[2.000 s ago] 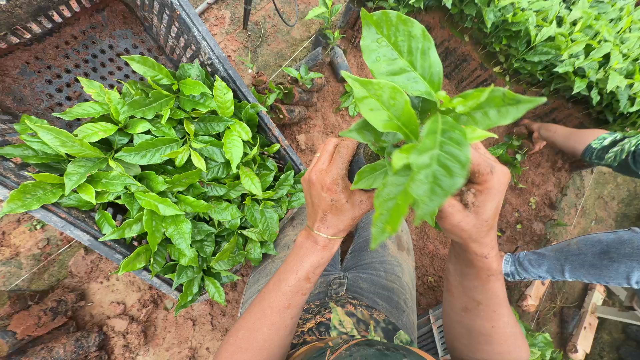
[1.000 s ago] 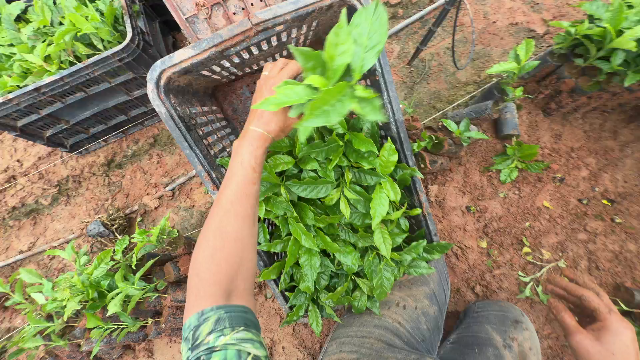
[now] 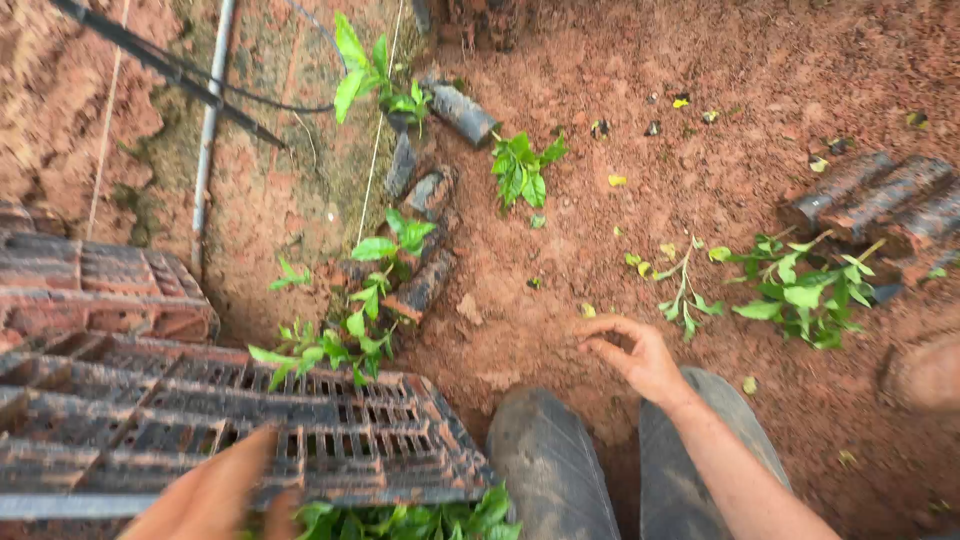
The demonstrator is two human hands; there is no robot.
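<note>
My right hand (image 3: 630, 356) hovers over the red soil above my knees, fingers curled with a gap between thumb and forefinger, holding nothing. My left hand (image 3: 217, 487), blurred, is at the lower left over the wall of a muddy black plastic crate (image 3: 322, 412); no object shows in it. Green leafy seedlings (image 3: 420, 521) show at the bottom edge, just below the crate wall. A cut or loose leafy sprig (image 3: 684, 292) lies on the soil beyond my right hand. Seedlings in black bags (image 3: 420, 289) lie tipped beside the crate's upper edge.
More bagged seedlings (image 3: 847, 187) lie at the right. Another bagged plant (image 3: 461, 112) lies at the top. A grey pipe (image 3: 210, 135), a black hose and strings cross the ground at the upper left. Part of a foot or limb shows at the right edge.
The view has swung to the right and down. My left hand has left the inside of the crate, and the seedlings it held up are no longer in it. My right hand has lifted off the soil.
</note>
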